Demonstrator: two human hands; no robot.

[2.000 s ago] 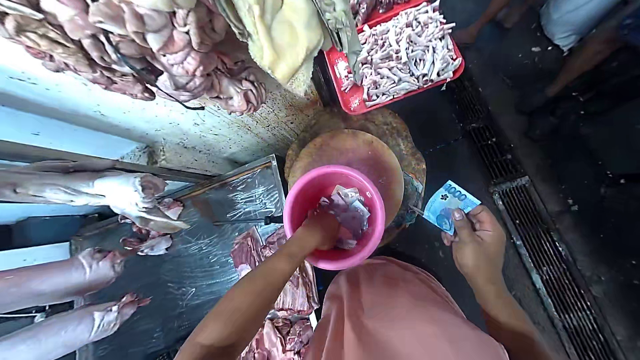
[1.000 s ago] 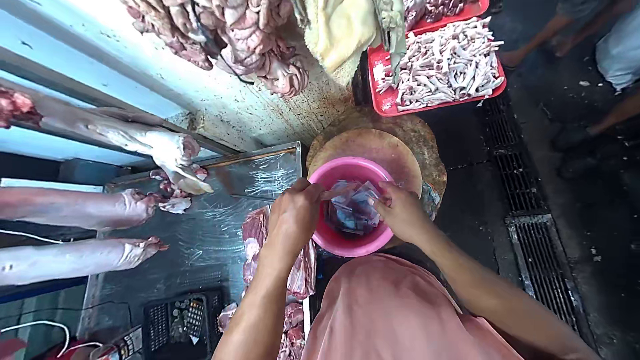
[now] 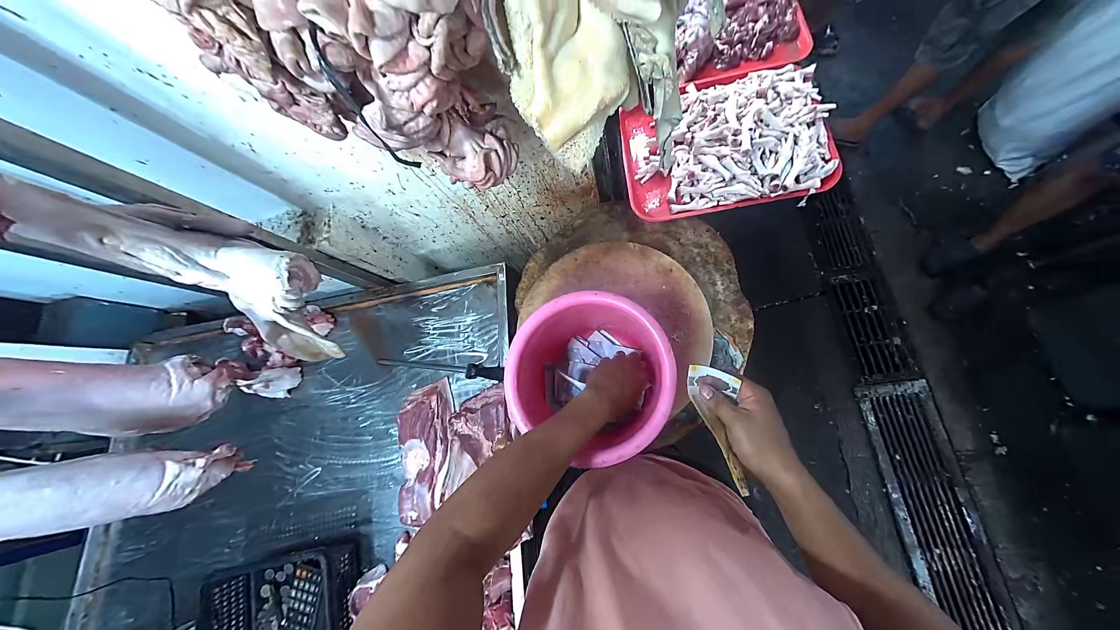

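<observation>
A pink plastic bucket stands in front of me, over a round wooden chopping block. My left hand reaches down inside it, fingers among several banknotes; whether they grip one is hidden. To the right of the bucket, my right hand pinches a yellowish banknote between thumb and fingers. A knife with a dark handle lies left of the bucket on a metal table, close to slabs of raw meat.
Offal and skinned carcass limbs hang at the left and top. A red tray of pale chicken feet lies beyond the block. Black baskets hold coins. Floor grates run along the right, near other people's legs.
The blue banknote seen in my right hand two seconds ago is no longer there; that hand now holds a yellowish one. Both hands were at the bucket one second ago; my right has moved out rightward.
</observation>
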